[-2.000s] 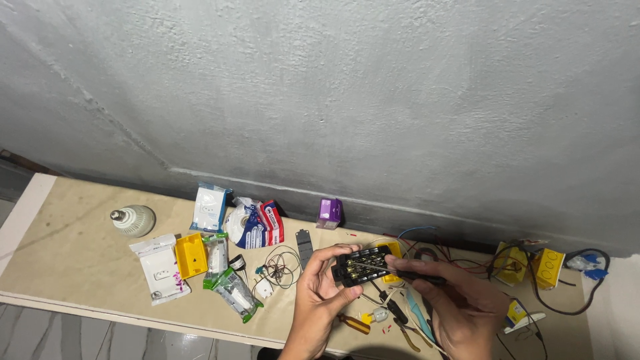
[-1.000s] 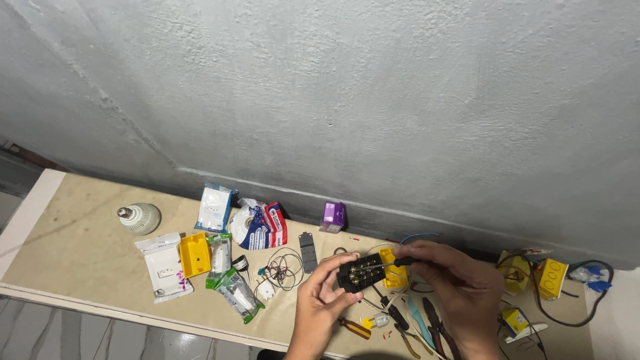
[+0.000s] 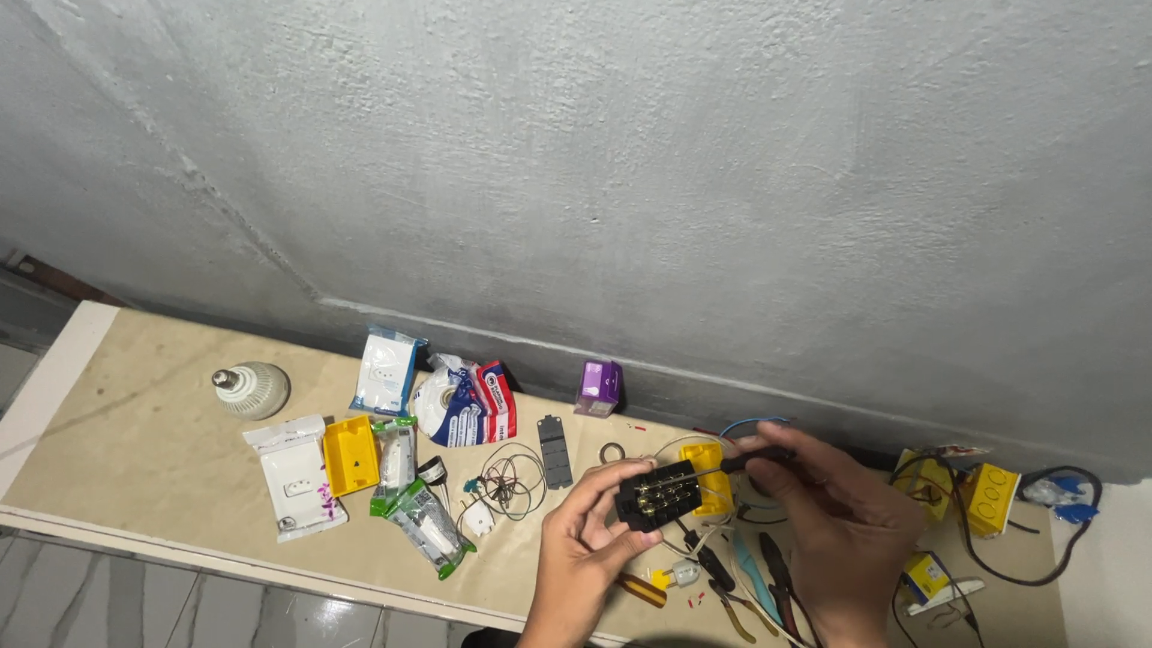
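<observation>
My left hand (image 3: pixel 589 531) holds a black plastic terminal block with brass contacts (image 3: pixel 661 495) between thumb and fingers, its open side facing up. In my right hand (image 3: pixel 828 513) is a screwdriver with a black handle (image 3: pixel 756 457); its metal shaft reaches left across the contacts. Where exactly the tip rests is hard to tell. Just behind the block lies a yellow electrical box (image 3: pixel 706 477), partly hidden. A flat dark grey plastic cover (image 3: pixel 555 452) lies on the table to the left of my left hand.
Pliers (image 3: pixel 733 607), a yellow-handled tool (image 3: pixel 642 590) and wires lie below my hands. Left are a light bulb (image 3: pixel 252 390), packaged socket plates (image 3: pixel 301 481), a yellow box (image 3: pixel 352 456) and coiled thin wires (image 3: pixel 511 481). A purple carton (image 3: pixel 598 388) stands by the wall; yellow boxes (image 3: pixel 990 499) and cable lie right.
The screwdriver shaft has shifted over the contacts, and the block is tilted differently in my left hand. Both hands keep their hold.
</observation>
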